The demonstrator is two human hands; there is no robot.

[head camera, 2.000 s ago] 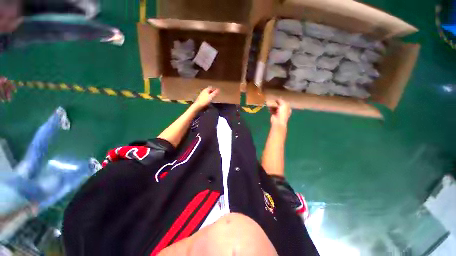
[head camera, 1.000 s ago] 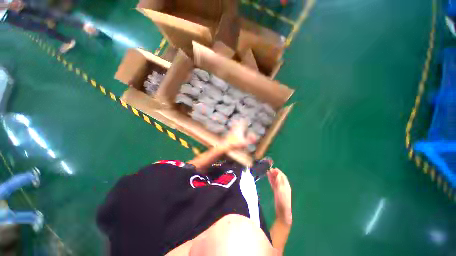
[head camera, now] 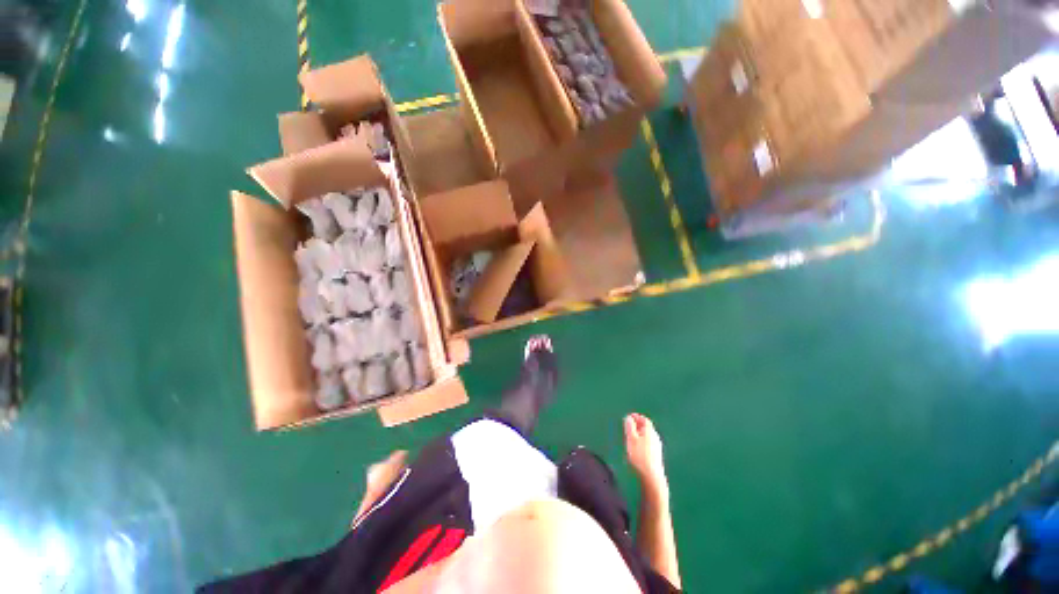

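A large open shipping carton (head camera: pixel 269 337) stands on the green floor at the left, its flaps spread. Rows of bagged adapters (head camera: pixel 354 296), whitish tufts, fill it. My left hand (head camera: pixel 383 473) is at my left side below the carton's near end, partly hidden by my clothing; whether it holds anything cannot be told. My right hand (head camera: pixel 642 443) hangs over the floor to the right, touching no carton. It is blurred and appears empty, fingers loosely curled.
A smaller open carton (head camera: pixel 467 212) with a raised flap stands right of the filled one. More open cartons (head camera: pixel 494 87) stand behind, one holding wrapped pieces. Tall stacked brown boxes (head camera: pixel 790 104) stand at upper right. Yellow-black tape (head camera: pixel 743 269) marks the floor.
The view has turned, so the filled carton now lies at the left. My left hand, earlier over the filled carton, is back at my side. Stacked boxes have come into view.
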